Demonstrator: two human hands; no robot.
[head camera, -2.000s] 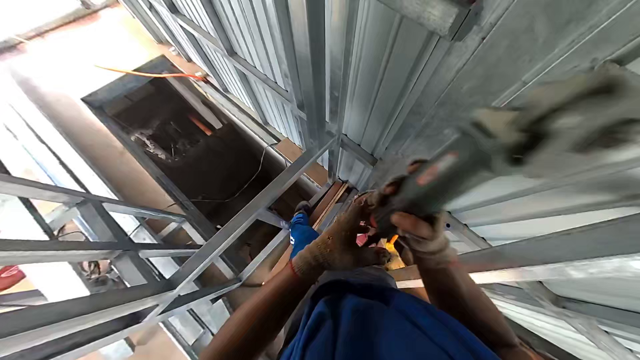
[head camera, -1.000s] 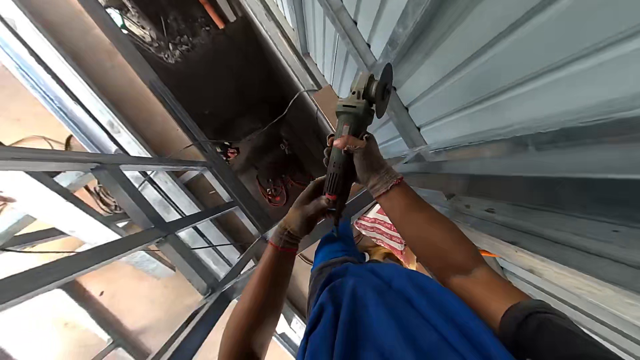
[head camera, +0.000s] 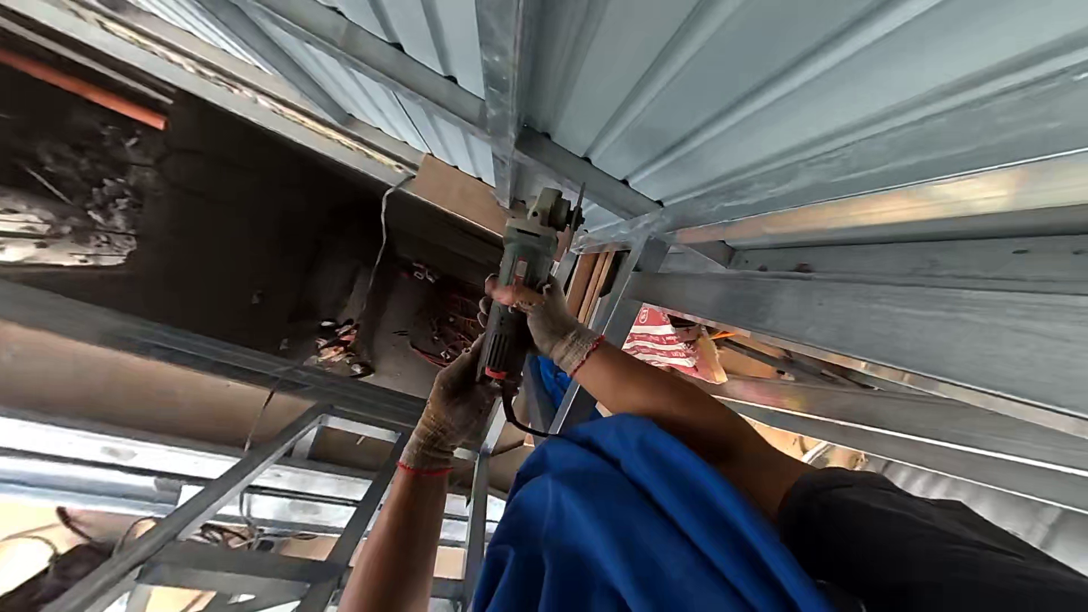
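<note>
An angle grinder (head camera: 520, 272) with a grey-green body points up and away, its cutting disc (head camera: 580, 206) seen nearly edge-on beside the steel framing. My left hand (head camera: 459, 399), in a soiled knit glove, is closed around the rear of the body near the red ring and the black cord. My right hand (head camera: 548, 319), gloved with the fingertips bare, grips the middle of the body. The disc is near a galvanized steel post (head camera: 503, 102) and a horizontal rail; whether it touches either, I cannot tell.
Corrugated metal sheeting (head camera: 765, 93) runs along the upper right. Steel tubes (head camera: 850, 327) cross at right, with a red-and-white sack (head camera: 667, 344) below them. At left, a dark opening (head camera: 246, 229) drops to a lower level holding rubble and cables. More steel framing (head camera: 212, 501) stands lower left.
The view has swung a lot. Two seconds ago the grinder was at the right, blurred; now it is in the middle, held in both hands. Since one second ago the disc has turned more edge-on.
</note>
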